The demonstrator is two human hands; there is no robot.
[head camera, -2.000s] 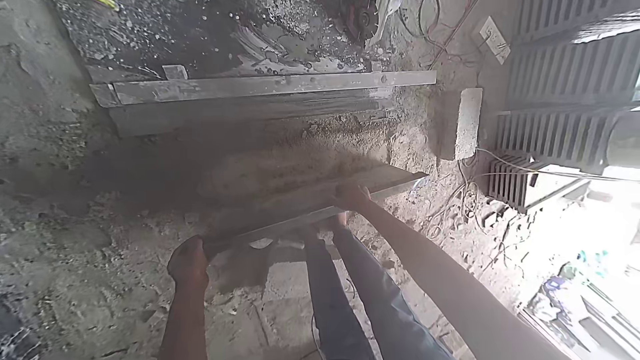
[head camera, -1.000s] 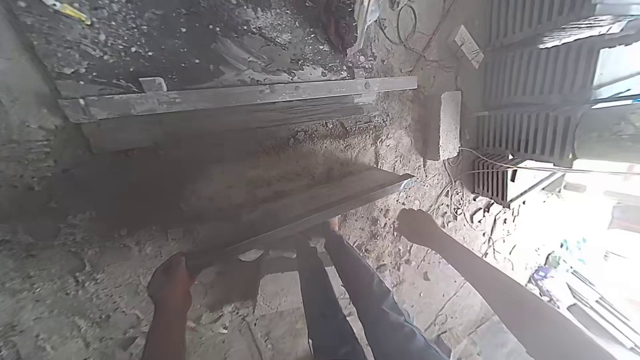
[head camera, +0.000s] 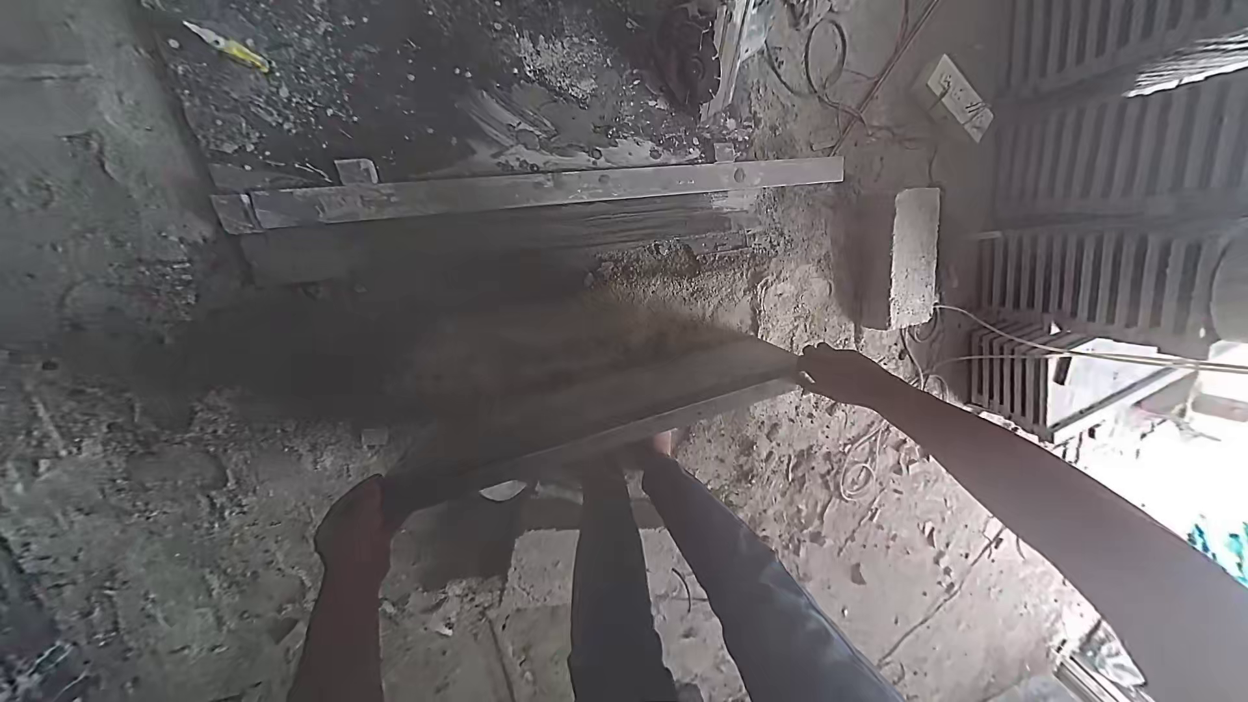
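A long, flat board or panel (head camera: 604, 429) lies slantwise in front of my legs, its upper side dim and blurred. My left hand (head camera: 356, 517) grips its left end. At its right end is my right hand (head camera: 829, 373), closed around the corner. Beyond the board a long metal bar (head camera: 546, 190) with small tabs runs along the near edge of a dark, speckled slab (head camera: 390, 97). Between bar and board the ground is in shadow and blurred.
A concrete block (head camera: 915, 258) stands at right, near slatted panels (head camera: 1082, 146) and loose cables (head camera: 1102, 351). A pale marked piece (head camera: 959, 97) lies farther back. A yellow-handled tool (head camera: 229, 47) rests on the slab. The dirt floor is rough and uneven.
My right hand was on the board's near edge two seconds ago, then off it to the right a second ago; it is now at the right end. My left hand remains at the left end.
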